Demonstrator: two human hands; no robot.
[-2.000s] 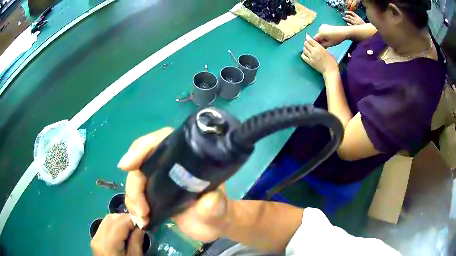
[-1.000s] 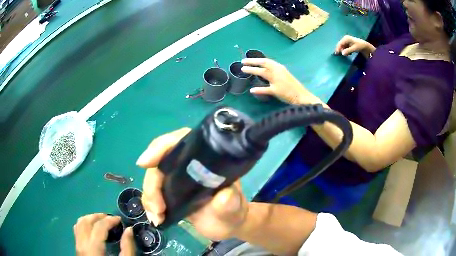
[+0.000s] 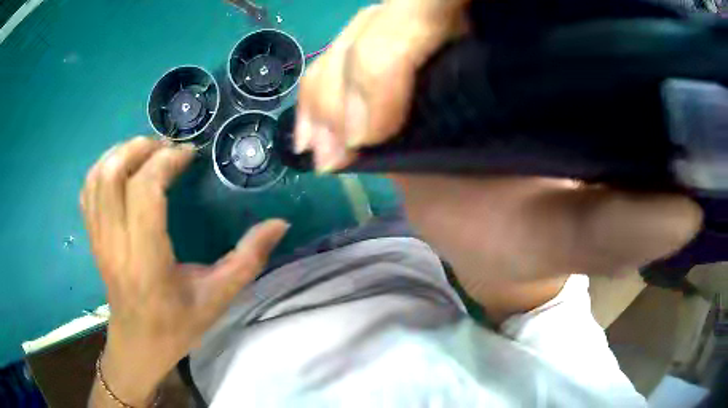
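Three dark grey fan housings stand close together on the green bench: one at the left, one at the upper right and one below. Each shows a bladed impeller with a round hub; the lower hub looks silvery. My right hand grips the black electric screwdriver, large and blurred; its nose is beside the lower housing, and its bit is not visible. My left hand is open and empty, just below the housings, fingers and thumb apart.
The green bench has an edge at the lower left. A yellowish tape strip is near the bench edge. Part of the reddish-brown metal piece shows at the top. Cardboard is at the lower right. My clothing fills the lower middle.
The view has tilted down and closer to the housings. My left hand has come away from the housings and opened. The coworker and screw bag have left the view. The screwdriver now lies more level across the picture.
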